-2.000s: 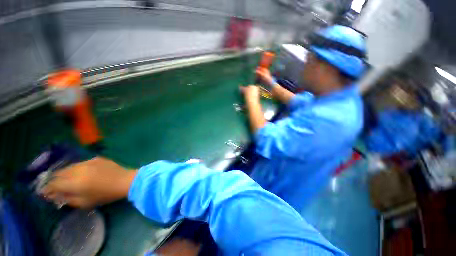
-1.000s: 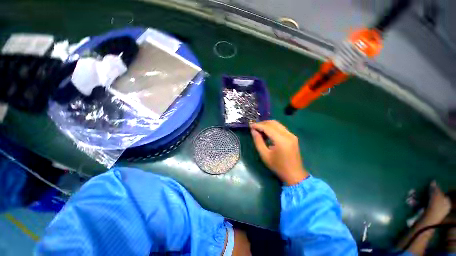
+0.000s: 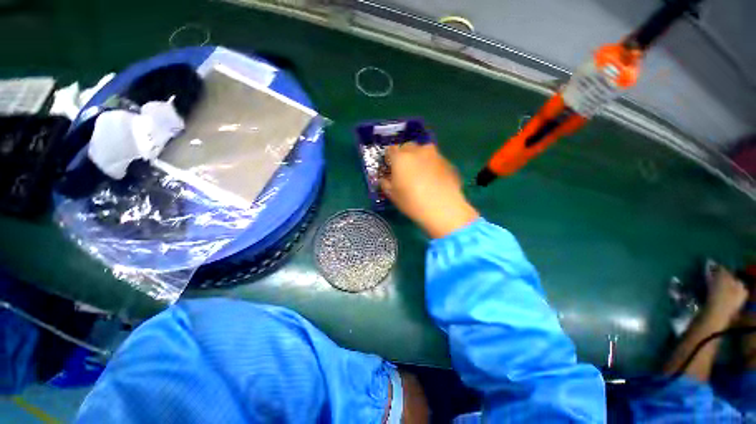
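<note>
My right hand [image 3: 424, 186] is over the small purple bin [image 3: 392, 128], its fingers down among the loose silver metal parts [image 3: 375, 163]. The fingertips are hidden by the hand, so I cannot tell if they hold a part. A round grey screw tray [image 3: 356, 250] lies just in front of the bin. My left sleeve and a strip of wrist [image 3: 412, 399] show at the bottom edge. My left hand itself is out of the picture.
An orange electric screwdriver [image 3: 539, 132] hangs right of the bin, nose down. A large blue disc [image 3: 308, 178] on the left bears a plastic bag, a grey-beige sheet and a crumpled white piece. A black tray [image 3: 29, 161] lies far left. Another person's hand [image 3: 726, 291] is at far right.
My right hand has come back from another person's side, where it was beside the swinging screwdriver, and has moved from the bin's near corner to farther inside it.
</note>
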